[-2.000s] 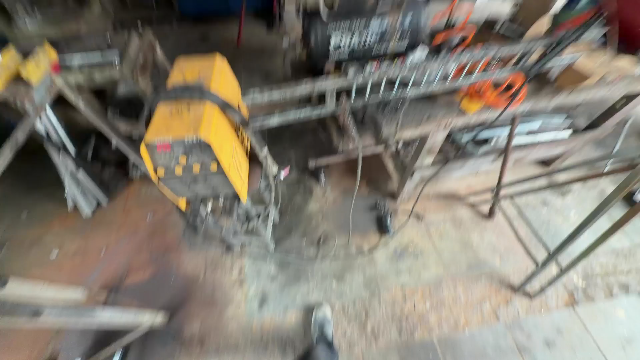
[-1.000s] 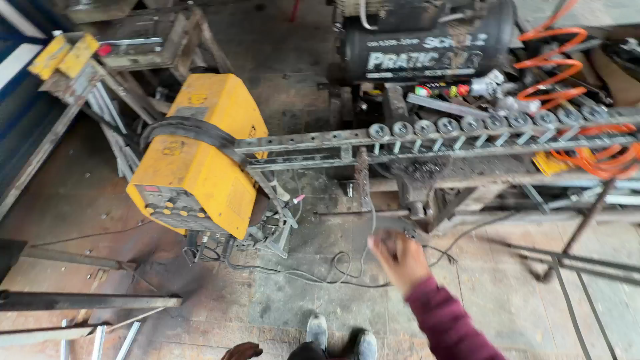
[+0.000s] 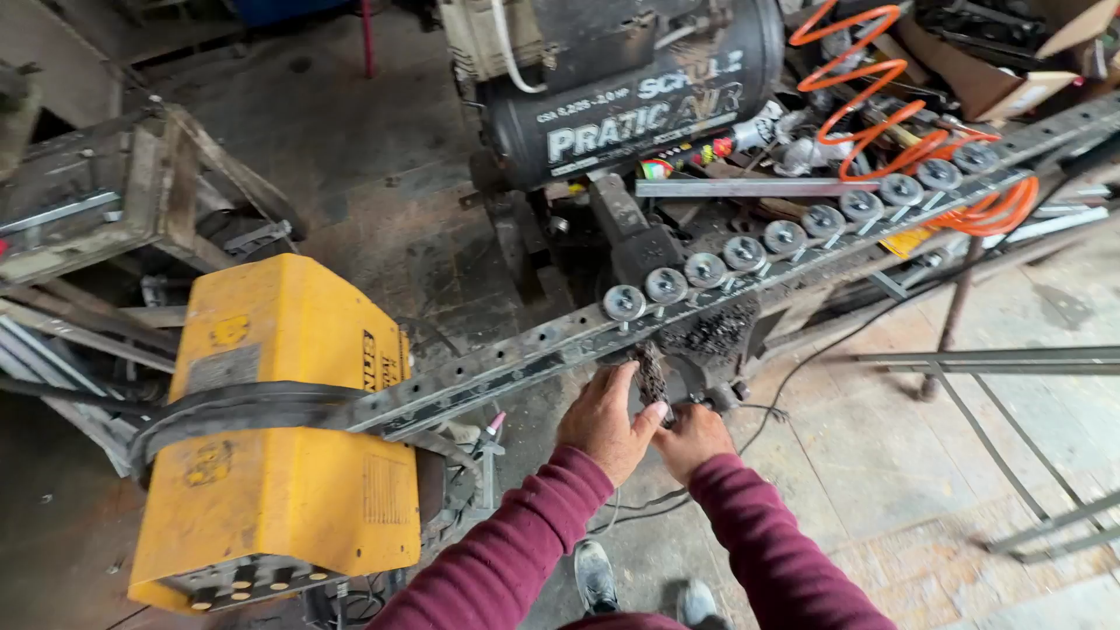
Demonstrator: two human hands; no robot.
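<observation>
Both my hands are close together below a long perforated metal rail [image 3: 503, 363] that bears a row of round metal rollers [image 3: 705, 270] with bolts. My left hand [image 3: 604, 420] lies against a dark, rough-crusted piece [image 3: 651, 381], fingers on its left side and thumb near its lower end; whether it grips the piece is unclear. My right hand [image 3: 694, 440] is curled at the lower end of that piece, its fingertips partly hidden. Just right of the piece is a bench vise [image 3: 713, 346] covered in dark grit, partly under the rail.
A yellow welding machine [image 3: 289, 437] with a black cable around it stands left, at the rail's end. Behind the rail are a black air compressor [image 3: 630, 105], an orange coiled hose [image 3: 875, 79] and a cardboard box [image 3: 1006, 79]. A metal frame [image 3: 1032, 359] stands right; cables cross the floor.
A second ago one hand was in view, raised below the rail, with the dark piece above it. Now both hands are at that piece. The view has moved closer to the rail.
</observation>
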